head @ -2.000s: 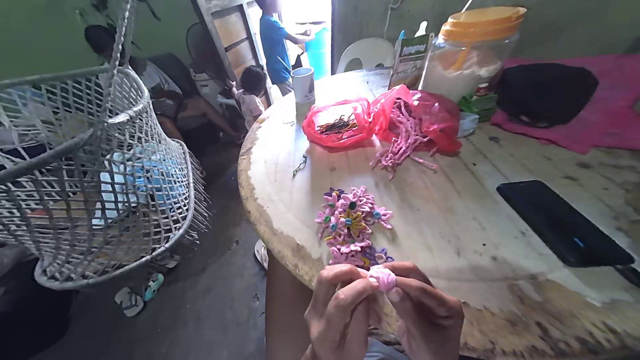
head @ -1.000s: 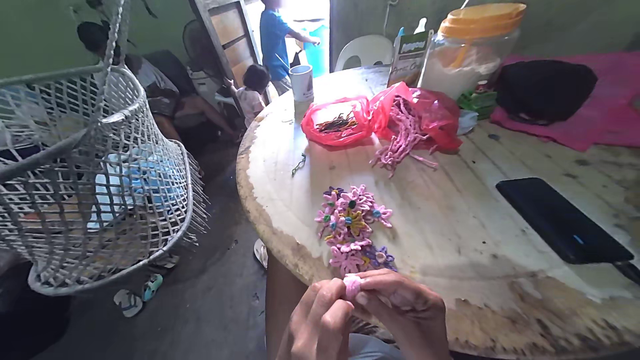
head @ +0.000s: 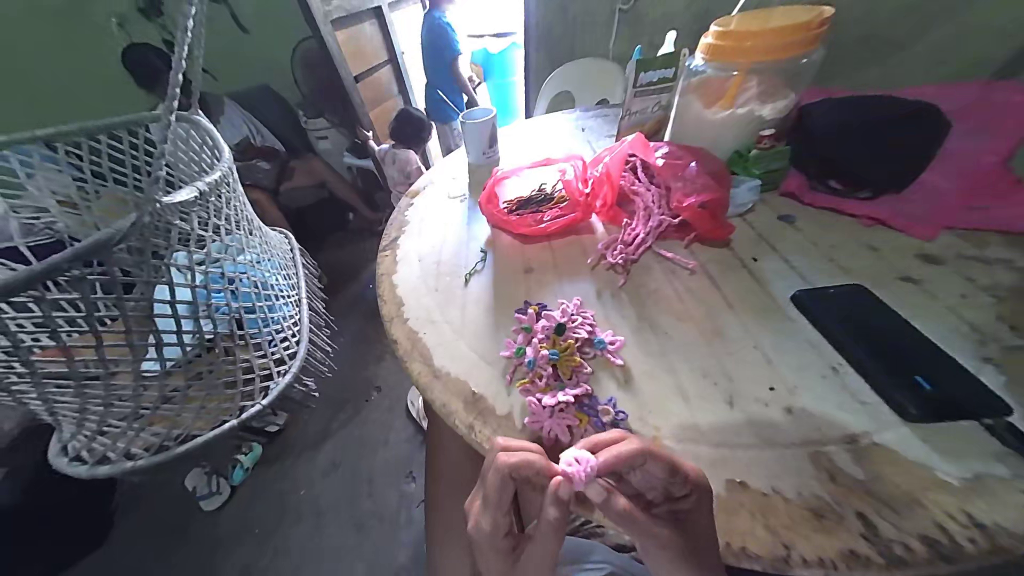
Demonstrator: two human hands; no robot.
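Observation:
Between my left hand (head: 520, 500) and my right hand (head: 648, 496) is a small pink piece of fuzzy yarn or pipe cleaner (head: 578, 468), curled into a loop. Fingertips of both hands pinch it from either side, over the table's near edge. Just beyond my hands lies a pile of small craft flowers (head: 560, 360), mostly pink, some purple and yellow, with green and blue centres. Farther back, pink fuzzy strands (head: 640, 212) spill from a red plastic bag (head: 708, 192). Dark and orange strands (head: 538, 200) lie in another red plastic bag (head: 532, 228) beside it.
On the round wooden table (head: 720, 320) are a black phone (head: 900, 352) with a cable, a mug (head: 480, 136), a jar of powder (head: 740, 88), a box (head: 648, 96) and a black cap-like item (head: 868, 144) on pink cloth. A net cradle (head: 224, 288) hangs at left. Several people are beyond.
Both hands stay together on the pink piece, with their fingers shifted around it. They moved slightly left, then back right. The flowers and bags have stayed in place.

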